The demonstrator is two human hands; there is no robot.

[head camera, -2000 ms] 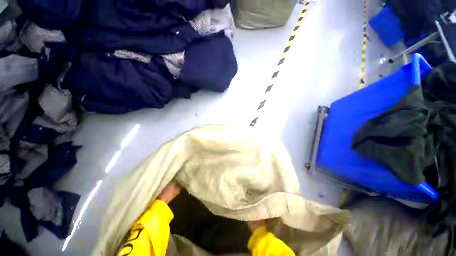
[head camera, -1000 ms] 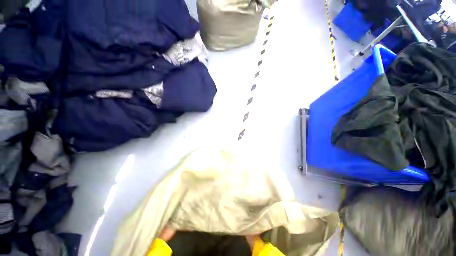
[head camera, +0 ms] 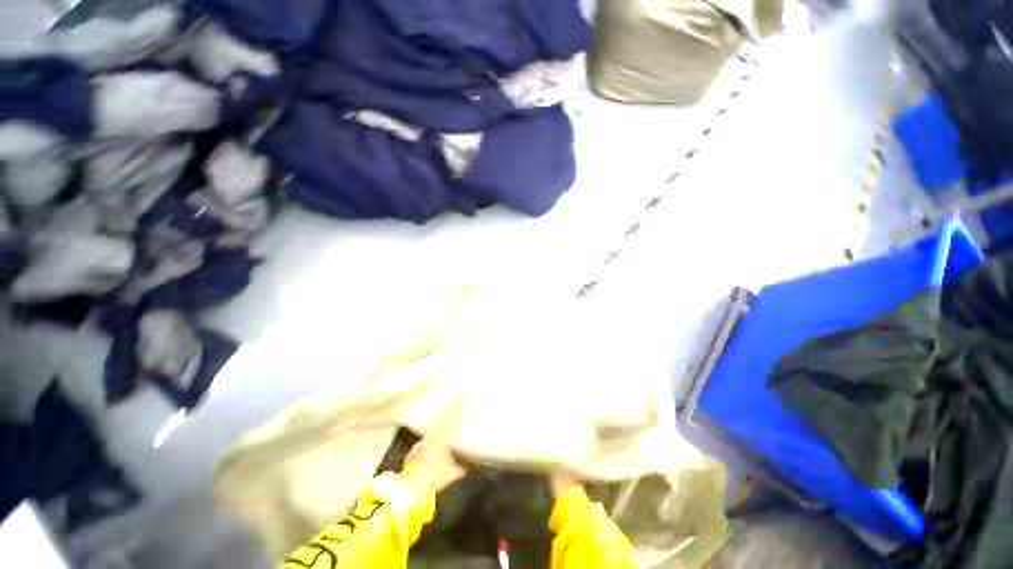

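A pale beige woven sack (head camera: 322,467) stands open in front of me, its upper part washed out by glare. Dark cloth (head camera: 478,517) shows inside its mouth, with a small red and white spot on it. My left hand (head camera: 437,463), in a yellow sleeve, is at the left of the mouth beside a dark patch. My right hand (head camera: 565,485), also yellow-sleeved, reaches under the sack's rim. The rim hides the fingers of my right hand, and those of my left are blurred, so their grip cannot be told.
A blue bin (head camera: 778,345) with dark green garments (head camera: 878,389) over it stands at the right. Navy garments (head camera: 378,167) and grey-lined pieces (head camera: 167,345) lie heaped at the left. A khaki sack (head camera: 655,56) stands at the far side, beside striped floor tape (head camera: 672,178).
The view has shifted and turned, so the bin sits lower and further right. More of my left hand and both sleeves shows than one second ago. The sack's rim has changed shape and looks brighter.
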